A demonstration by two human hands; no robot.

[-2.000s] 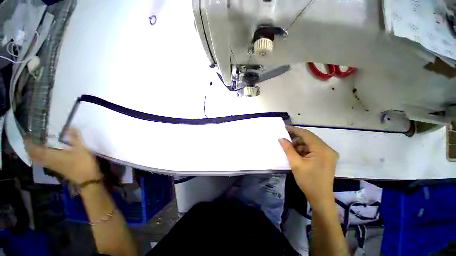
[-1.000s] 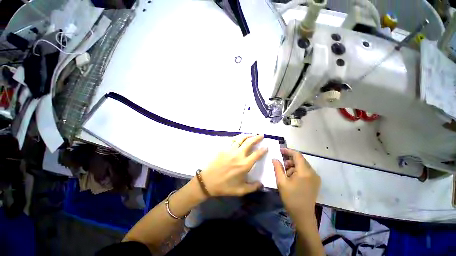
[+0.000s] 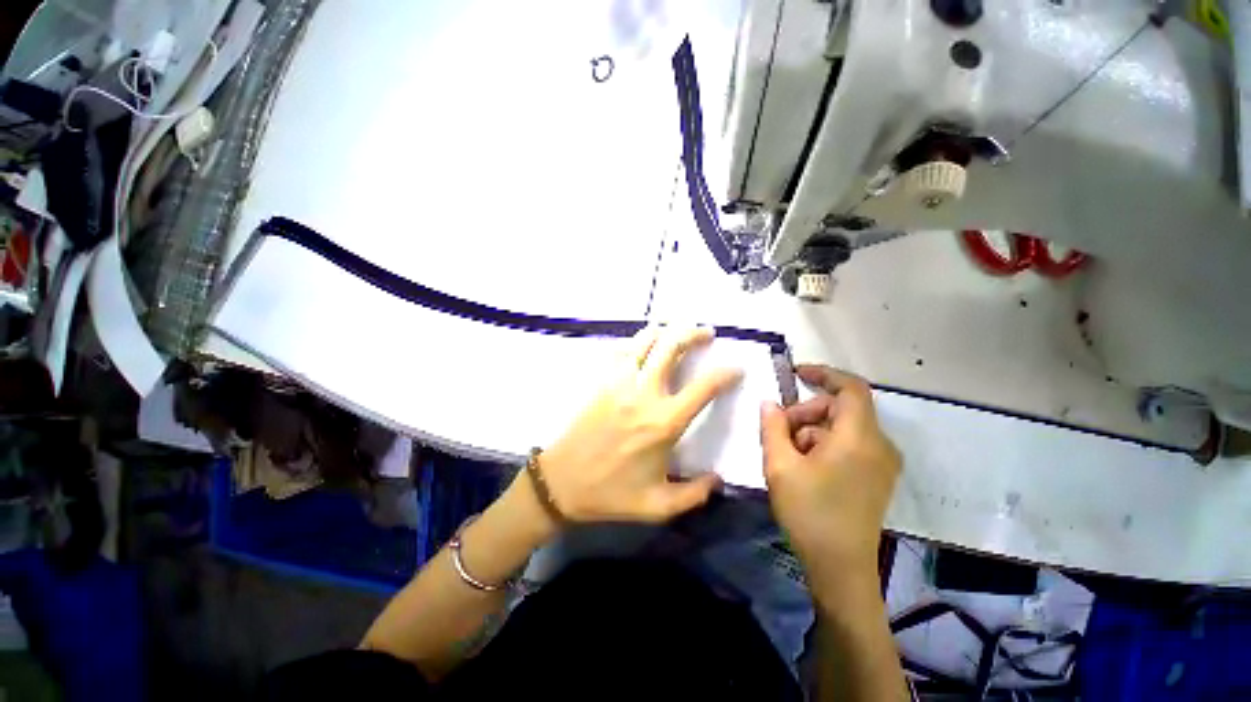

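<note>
The long curved white panel (image 3: pixel 453 370) lies on the table near its front edge, with black binding along its far edge. My left hand (image 3: pixel 624 425) lies spread on the panel near its right end, fingers apart. My right hand (image 3: pixel 830 446) pinches the panel's right end, where a short grey and black edge strip shows; its fingertips are partly hidden. A loose length of dark binding tape (image 3: pixel 697 151) runs to the needle area (image 3: pixel 751 254) of the sewing machine (image 3: pixel 1084 110), away from the panel.
Red-handled scissors (image 3: pixel 1022 254) lie under the machine arm. A small dark ring (image 3: pixel 601 67) lies on the tabletop. White offcut strips (image 3: pixel 117 322) are piled at left. A blue crate (image 3: pixel 316 528) with brown scraps stands below the table.
My left hand has moved from the panel's left end onto its right part. My right hand stays at the right end, its fingers slightly shifted. The camera view has also shifted.
</note>
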